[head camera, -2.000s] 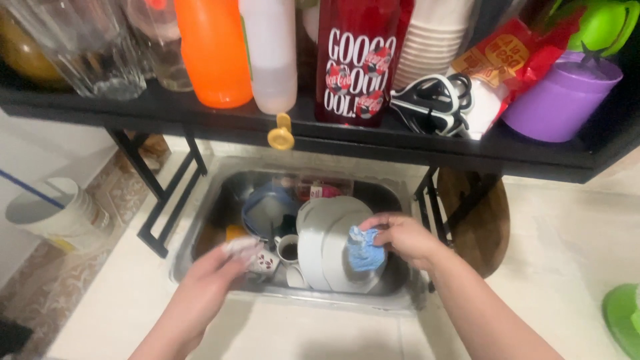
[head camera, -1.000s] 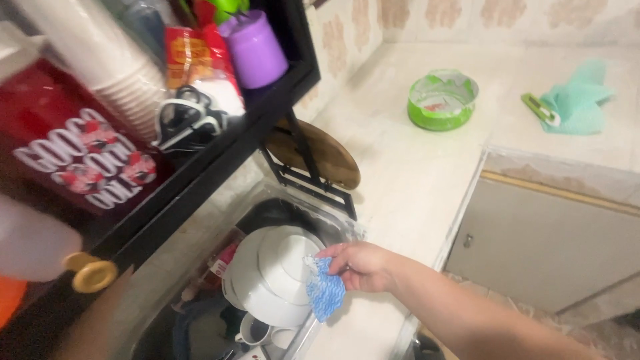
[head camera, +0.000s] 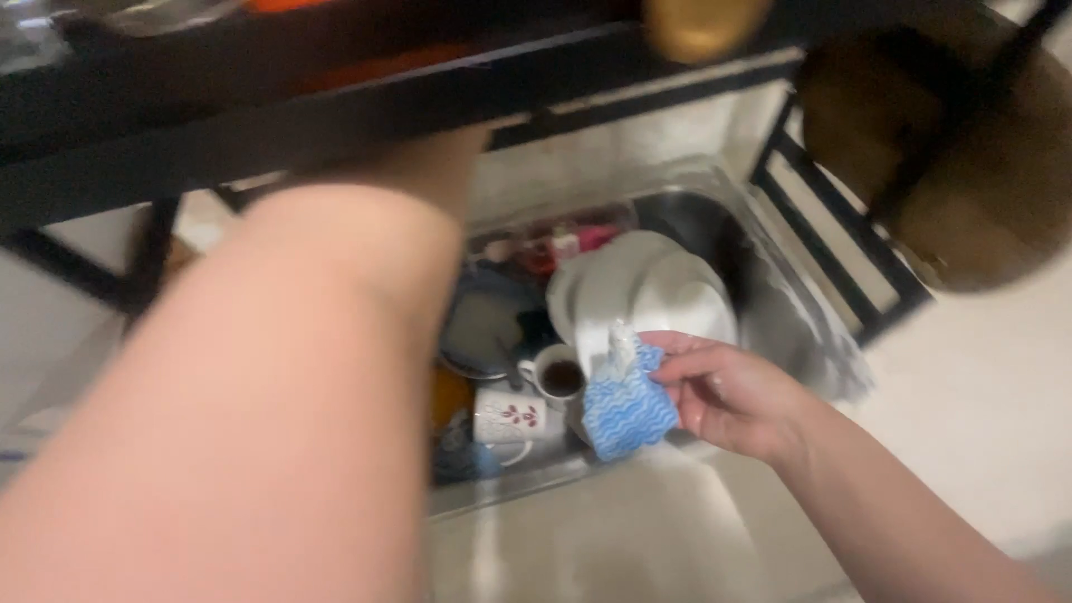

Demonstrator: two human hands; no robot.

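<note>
My right hand (head camera: 720, 389) pinches a blue-and-white cloth (head camera: 630, 410) over the front rim of the sink, just before a stack of white plates (head camera: 653, 289). My left forearm crosses the view and goes up behind the shelf edge; the left hand itself is hidden. In the sink, a white cup with dark liquid (head camera: 559, 373) stands left of the plates. A white mug with a dark red leaf pattern (head camera: 511, 416) lies on its side nearer the front. Behind them rests a round dish or pan (head camera: 486, 331), partly covered by my forearm.
A black shelf (head camera: 335, 109) spans the top, above the steel sink (head camera: 775, 335). Its black side frame (head camera: 837, 230) stands at the sink's right, with a round brown wooden board (head camera: 980, 201) behind it. Red packaging (head camera: 578, 243) lies at the sink's back.
My left hand was low over the sink two seconds ago; now that arm reaches up to the shelf. The right hand still holds the cloth. The view has swung right and back.
</note>
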